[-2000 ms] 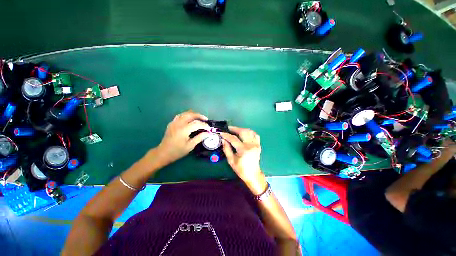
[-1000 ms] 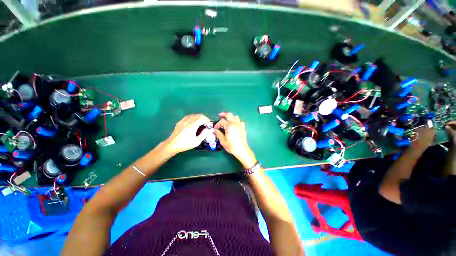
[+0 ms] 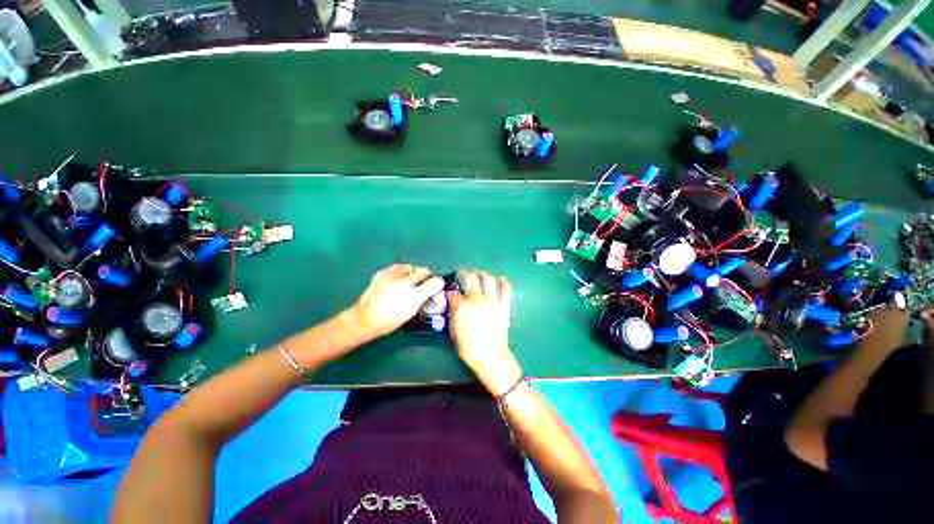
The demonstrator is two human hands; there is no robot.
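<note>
A black speaker housing (image 3: 422, 321) sits on the green bench in front of me, mostly hidden by both hands. The silver-grey speaker driver (image 3: 434, 305) shows between my hands, and the round end of a blue battery (image 3: 438, 322) shows just below it. My left hand (image 3: 394, 299) holds the housing from the left, fingers over its top edge. My right hand (image 3: 481, 322) holds it from the right, fingers bent over its far side. The fingertips and any wires between them are too small to tell.
Heaps of subassemblies lie at the left (image 3: 133, 266) and right (image 3: 681, 266). A small whitish pad (image 3: 548, 256) lies near the right heap. Several single units (image 3: 527, 139) sit on the darker belt beyond. A neighbouring person's arm (image 3: 845, 384) is at the right, beside a red stool (image 3: 681, 450).
The view has tilted up and shows more beyond the belt. Both hands stay around the housing; my fingers have closed over its upper edge and the driver shows more than one second ago.
</note>
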